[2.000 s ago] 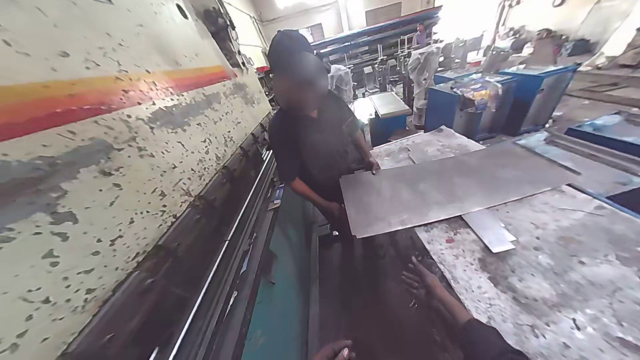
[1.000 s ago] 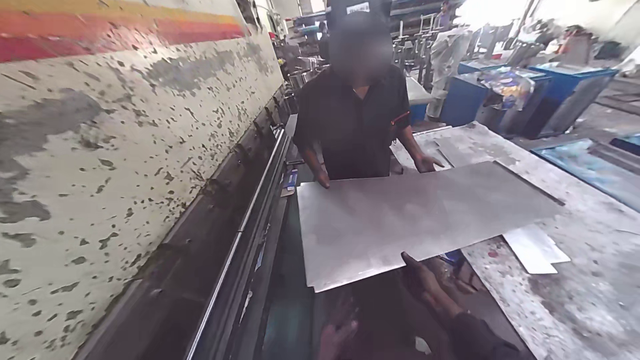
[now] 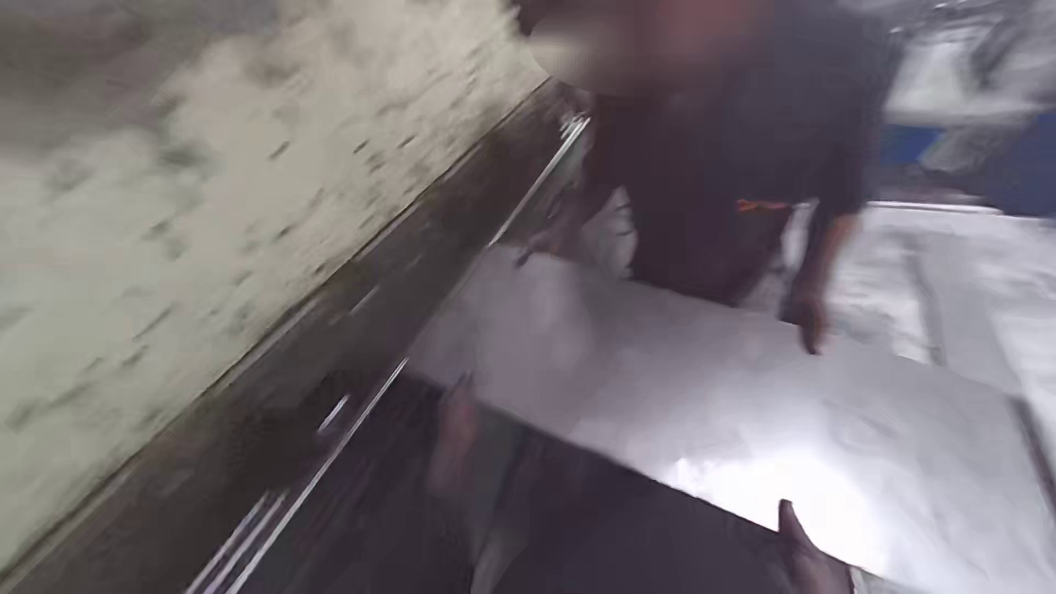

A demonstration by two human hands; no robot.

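Observation:
A flat metal sheet [image 3: 709, 388] spans the middle and right of the head view, its left end at the machine's long slot. My right hand [image 3: 808, 549] grips the sheet's near edge at the lower right, thumb on top and the fingers hidden below. My left hand [image 3: 458, 429], blurred, is at the near edge close to the sheet's left corner; whether it grips is not clear. Across from me a co-worker in dark clothes [image 3: 726, 165] has one hand [image 3: 808, 318] on the far edge and the other near the far left corner.
A large machine with a chipped cream panel [image 3: 247, 206] fills the left side, with a dark bed and a bright metal rail [image 3: 363, 421] running along its foot. On the right stands a worktable [image 3: 982, 247] with a smeared surface. Blue units [image 3: 1019, 161] are behind it.
The sheet has moved left from over the worktable to the machine's edge, and the co-worker has moved with it. My left hand has come up to the sheet's near edge. The view has shifted.

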